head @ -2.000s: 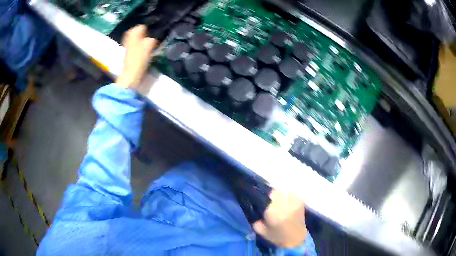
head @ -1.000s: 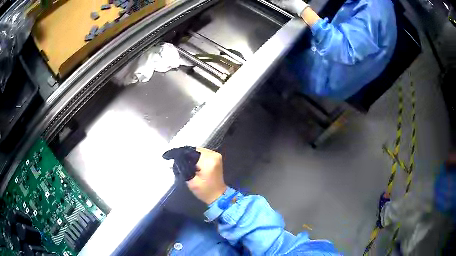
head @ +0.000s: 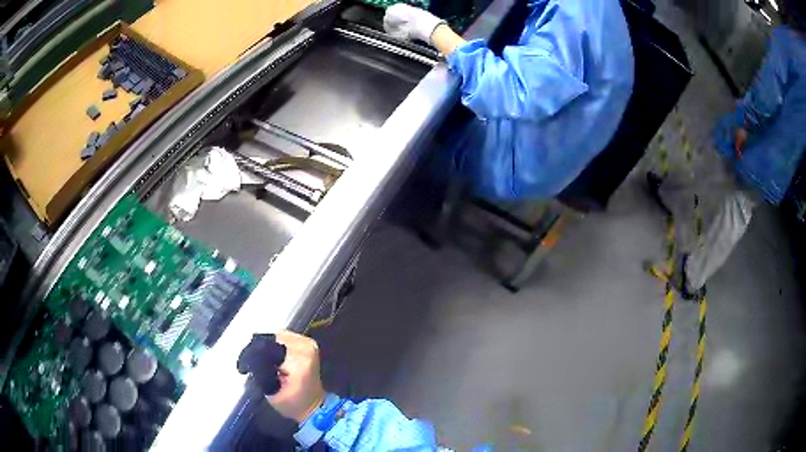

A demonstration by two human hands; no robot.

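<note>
My right hand (head: 296,375) is at the front conveyor rail (head: 331,225), at lower centre. Its fingers are curled, with black covers on them. Whether it pinches anything is not clear. A blue band is at its cuff. My left hand is out of the picture. A large green circuit board (head: 119,256) lies inside the rail at lower left. A row of grey box capacitors (head: 215,305) stands at its edge near the rail. Large black cylindrical capacitors (head: 110,357) are clustered on its lower part.
A crumpled white cloth or bag (head: 208,181) lies on the metal bed beyond the board, near metal rods (head: 283,181). A cardboard tray (head: 49,163) behind the conveyor holds loose grey blocks (head: 124,75). A co-worker in blue (head: 543,97) sits farther along. Another person (head: 769,124) is at right.
The view has shifted. The board has moved along the conveyor towards the white cloth, and more of it shows. My right hand is now beside the board's end. My left hand left the picture after the first frame.
</note>
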